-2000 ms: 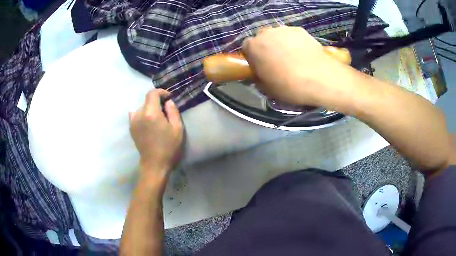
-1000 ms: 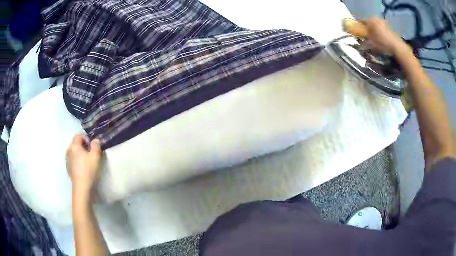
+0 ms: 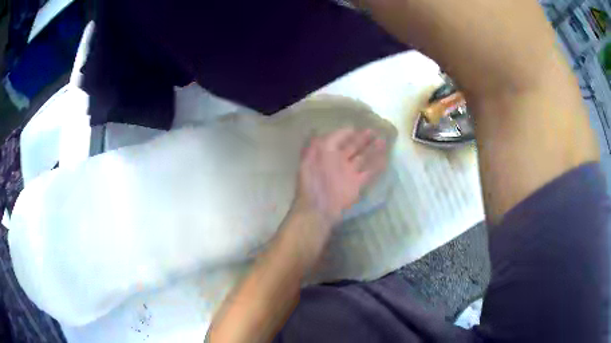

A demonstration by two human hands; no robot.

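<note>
The garment (image 3: 268, 47) shows its plain dark purple side at the top of the view, above the long white cushion (image 3: 154, 187). My left hand (image 3: 342, 167) is blurred, its fingers apart and empty, over the tan right end of the cushion. My right forearm crosses the upper right. My right hand is cut off by the top edge, so its grip is hidden. The steam iron (image 3: 445, 127) stands at the right end of the table, partly hidden behind my right arm.
The off-white table cover (image 3: 435, 187) lies below the cushion. A blue object (image 3: 50, 74) is at the upper left. Plaid cloth (image 3: 27, 301) hangs at the left edge. Speckled floor (image 3: 449, 268) and part of a white round thing (image 3: 471, 313) show at the lower right.
The iron has been let go at the table's right end. The garment is lifted off the cushion, plain side showing. My left hand has let go and moved right; my right arm has risen.
</note>
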